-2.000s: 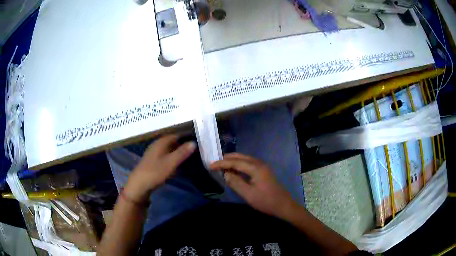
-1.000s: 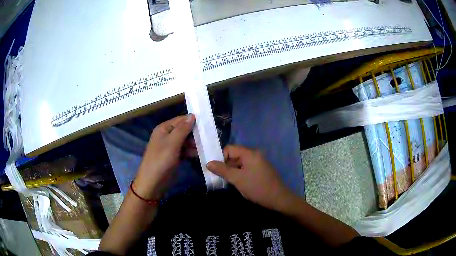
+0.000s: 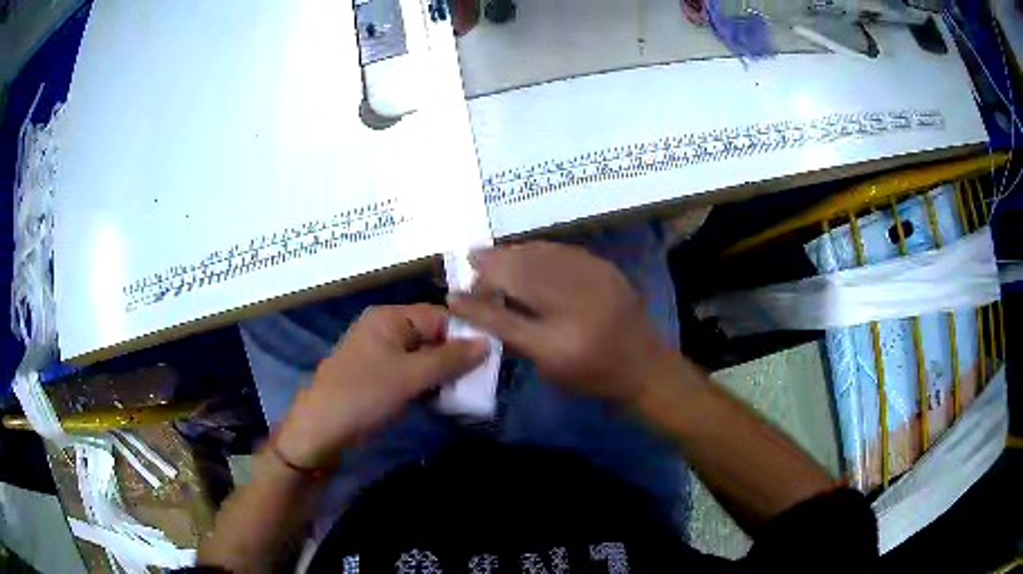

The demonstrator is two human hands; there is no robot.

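The white fabric strip runs from the machine's needle area at the top, over the table's front edge, down to my lap. My left hand pinches the strip between thumb and fingers near its lower end, which hangs just below. My right hand is slightly blurred and lies at the strip just above my left hand, below the table edge. Its fingertips are on the strip. The slide plate shows left of the strip. The needle itself is not clearly visible.
The white table has a printed ruler along its front. A purple bundle and a white-handled tool lie at top right. A strip bundle hangs at left. A yellow wire basket stands at right.
My right hand has moved up the strip toward the table edge. My left hand has moved down to near the strip's lower end. The view has tilted back up toward the machine.
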